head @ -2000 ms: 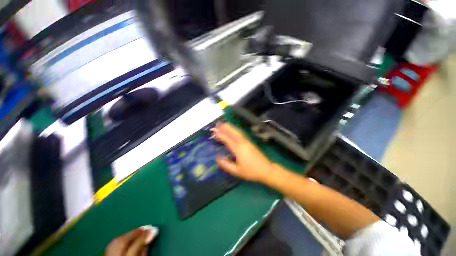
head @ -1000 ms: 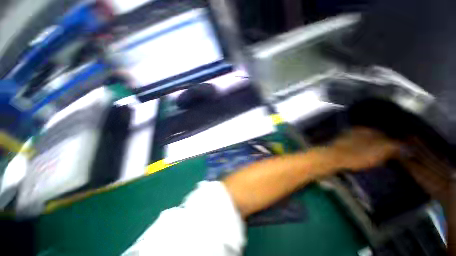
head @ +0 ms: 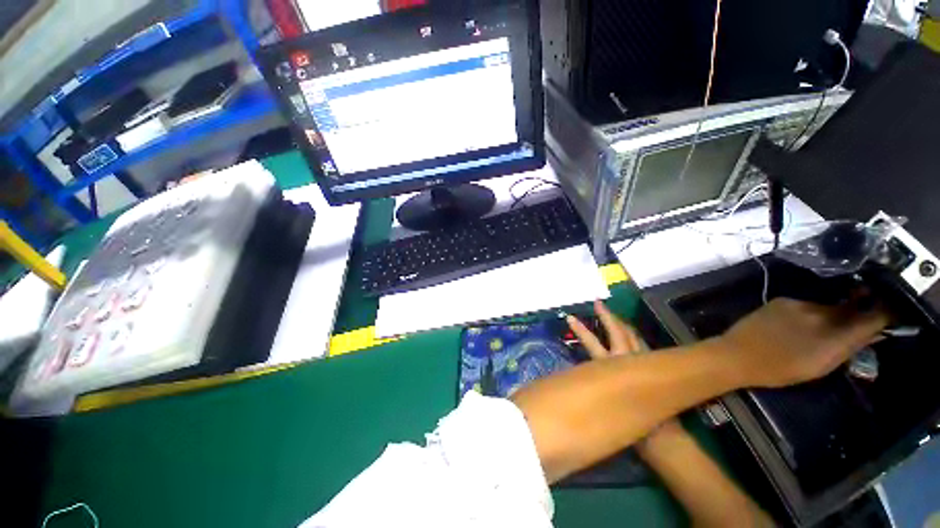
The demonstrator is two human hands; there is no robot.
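My left hand (head: 804, 338) reaches across my right arm into the open dark shielding box (head: 711, 415). Its fingers are bunched low inside; whether they grip anything is hidden. A small whitish piece (head: 864, 363) shows just below the fingers, and a thin pale cable end (head: 903, 332) shows beside them. My right hand (head: 615, 345) is on the black and red computer mouse (head: 574, 333), on the swirl-print mouse mat (head: 505, 356). My left forearm partly hides the right hand and the mat.
Monitor (head: 423, 180) and keyboard (head: 464, 248) stand ahead, with the bench tester (head: 608, 170) right of them. The box's raised lid (head: 871, 155) is at right, crumpled clear plastic (head: 825, 245) near its hinge. Stacked white trays (head: 124, 299) stand left. A white cord (head: 70, 512) lies bottom left.
My left hand, first low at left with a small white device, has crossed rightward into the box. My right hand remains around the mouse mat. The view has swung left and sharpened.
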